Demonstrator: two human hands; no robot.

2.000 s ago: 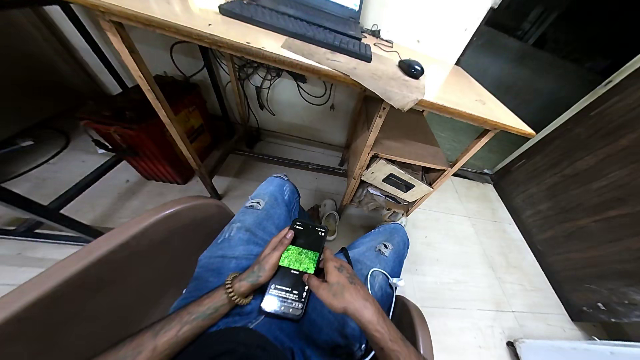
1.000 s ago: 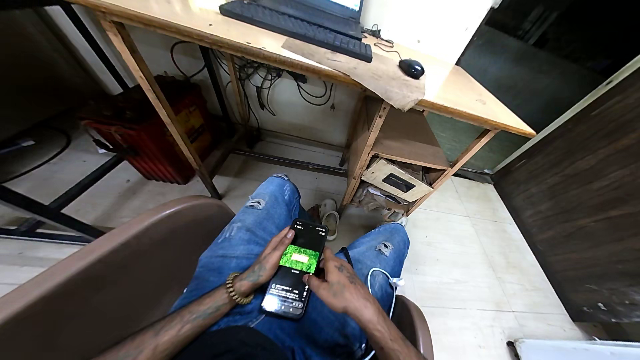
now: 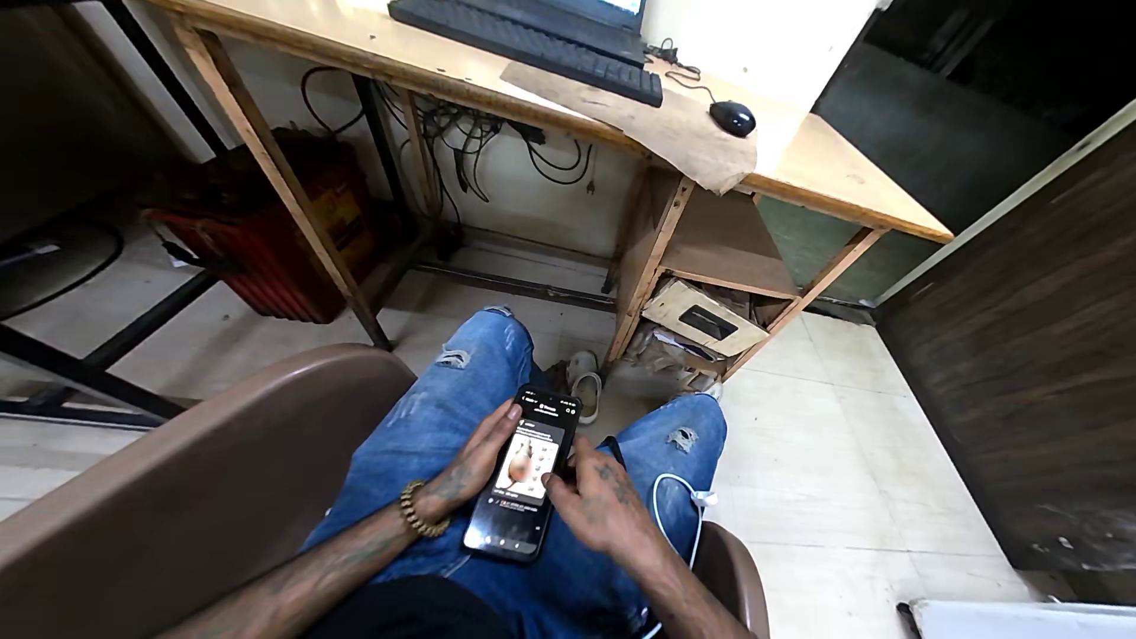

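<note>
A black smartphone (image 3: 524, 479) with a lit screen lies tilted above my lap, between both hands. My left hand (image 3: 470, 461), with a beaded bracelet (image 3: 419, 512) at the wrist, holds the phone's left edge. At its right edge is my right hand (image 3: 596, 497), its thumb over the screen near the middle and its other fingers partly hidden behind the phone. The screen shows a picture on a light panel with dark areas around it. A white cable (image 3: 658, 501) loops over the right thigh of my torn blue jeans (image 3: 444, 390).
Ahead stands a wooden desk (image 3: 825, 169) with a keyboard (image 3: 532, 49), a wired mouse (image 3: 732, 118) and brown paper (image 3: 657, 133). Below are tangled cables (image 3: 461, 133), a red battery-like case (image 3: 266, 240) and a shelf holding a box (image 3: 706, 317). A brown chair (image 3: 222, 453) surrounds me.
The phone's screen has changed from a bright green picture to a light panel with a different picture. Both hands stay at the phone in about the same place.
</note>
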